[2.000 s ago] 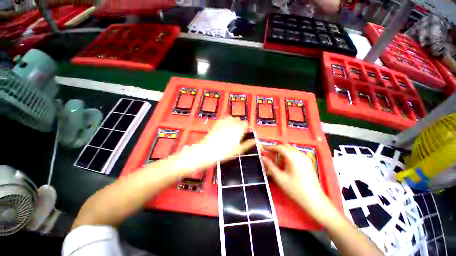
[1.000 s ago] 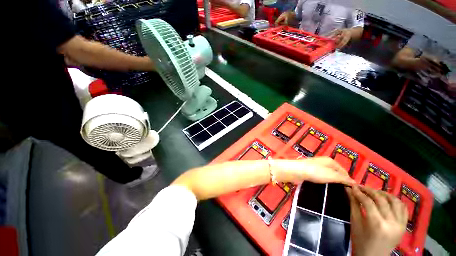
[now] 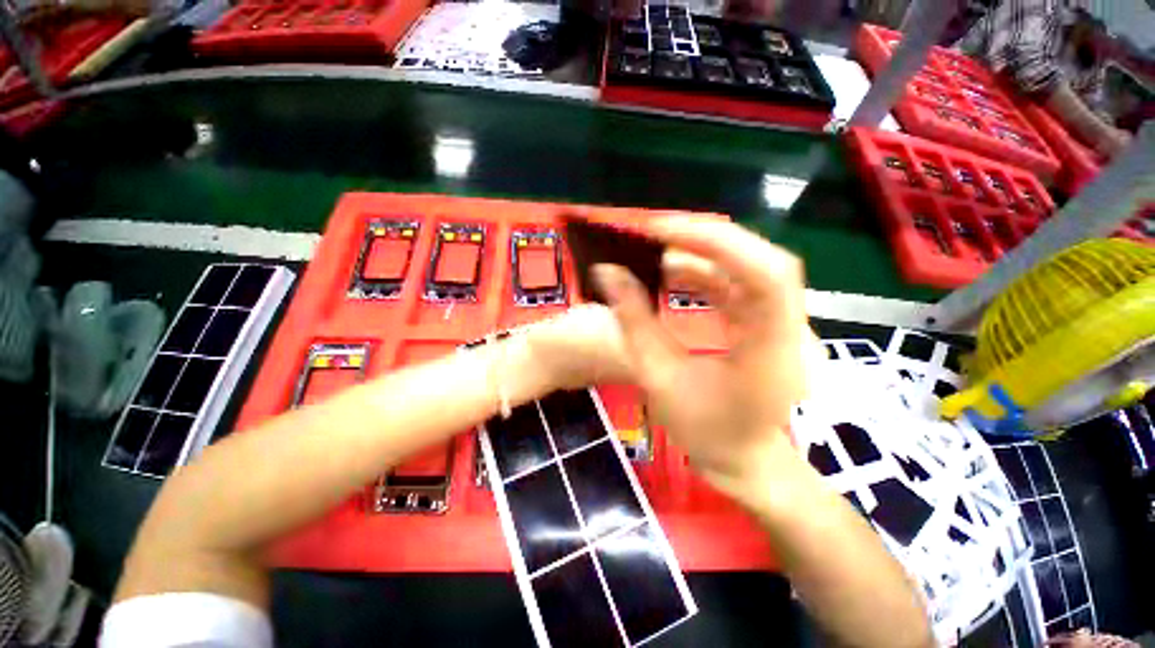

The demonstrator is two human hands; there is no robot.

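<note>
My right hand point(image 3: 728, 342) is raised over the red tray point(image 3: 304, 543) and holds a black adhesive pad point(image 3: 613, 257) between thumb and fingers, tilted above the back row. My left hand point(image 3: 576, 348) reaches across from the left; its fingertips are hidden behind my right hand, so its grip cannot be told. A sticker sheet with black rectangles point(image 3: 586, 513) slants under my left wrist, over the tray's front edge. Phone middle frames point(image 3: 455, 262) lie in the tray's recesses, with yellow patches near their far ends. Some are covered by my arms and the sheet.
A stack of sticker sheets point(image 3: 190, 367) lies left of the tray. A heap of white waste liner point(image 3: 906, 468) and a yellow fan point(image 3: 1061, 336) are at the right. A green conveyor point(image 3: 317, 139) runs behind. More red trays point(image 3: 953, 203) and a black tray point(image 3: 722, 63) lie beyond.
The view swung left and back. My right hand has risen from the sheet's top with a black pad. The sheet now slants, its near end towards the right, and my left hand is partly behind my right.
</note>
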